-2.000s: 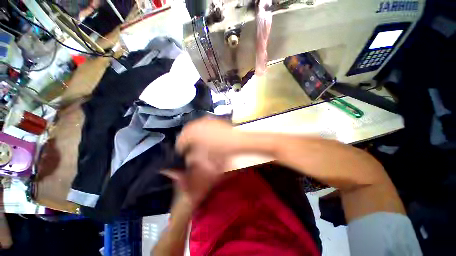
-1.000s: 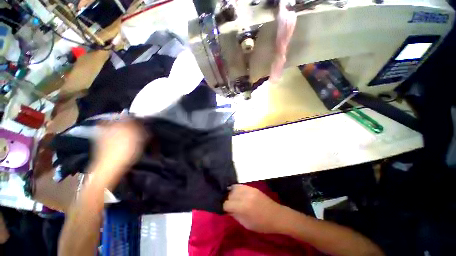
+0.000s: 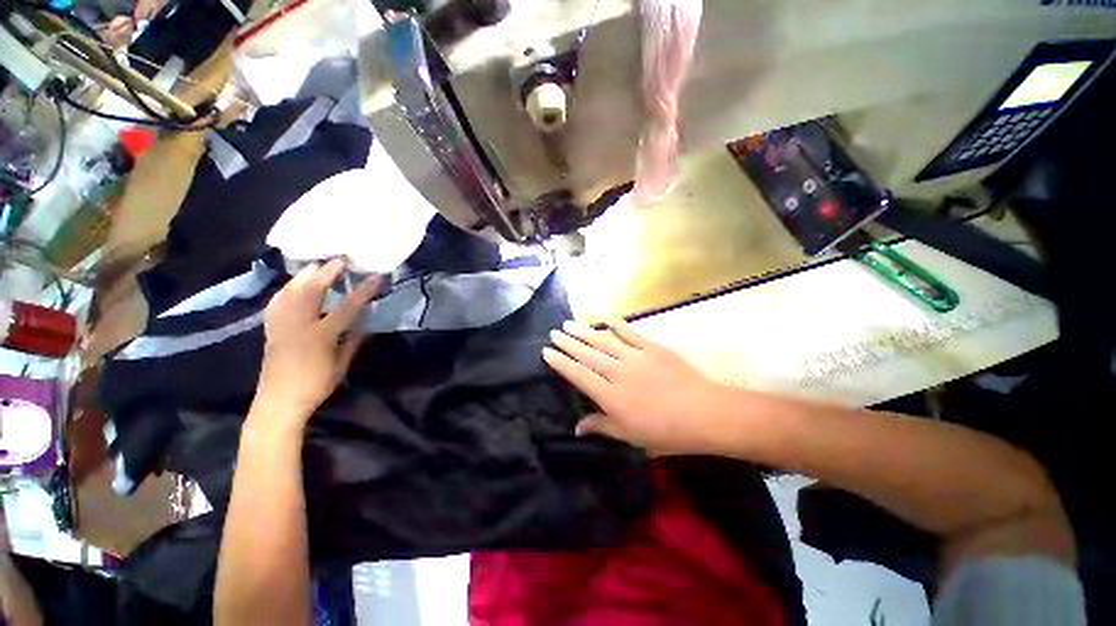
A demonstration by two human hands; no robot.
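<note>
A black garment [image 3: 453,428] with grey inner areas spreads over the table left of the needle and hangs over the front edge above my lap. A white rounded pad [image 3: 349,220] lies on it, beside the machine head. My left hand [image 3: 316,330] is on the grey edge just below the pad, fingertips touching the cloth; whether it pinches the cloth is unclear. My right hand [image 3: 630,385] lies palm down, fingers slightly apart, on the cloth's right edge just below the needle area. The sewing machine's [image 3: 551,116] presser foot area is washed out by bright light.
A smartphone [image 3: 810,184] with lit screen lies on the machine bed, with green-handled snips [image 3: 908,276] beside it. Pink yarn [image 3: 667,98] hangs from the machine head. A keypad [image 3: 1016,104] is at right. A red block [image 3: 39,328] and a purple object [image 3: 27,426] stand at far left.
The black cloth has been spread with its grey edge up at the needle area. My left hand has moved right to the pad; my right hand has moved up from the table's front edge and opened flat.
</note>
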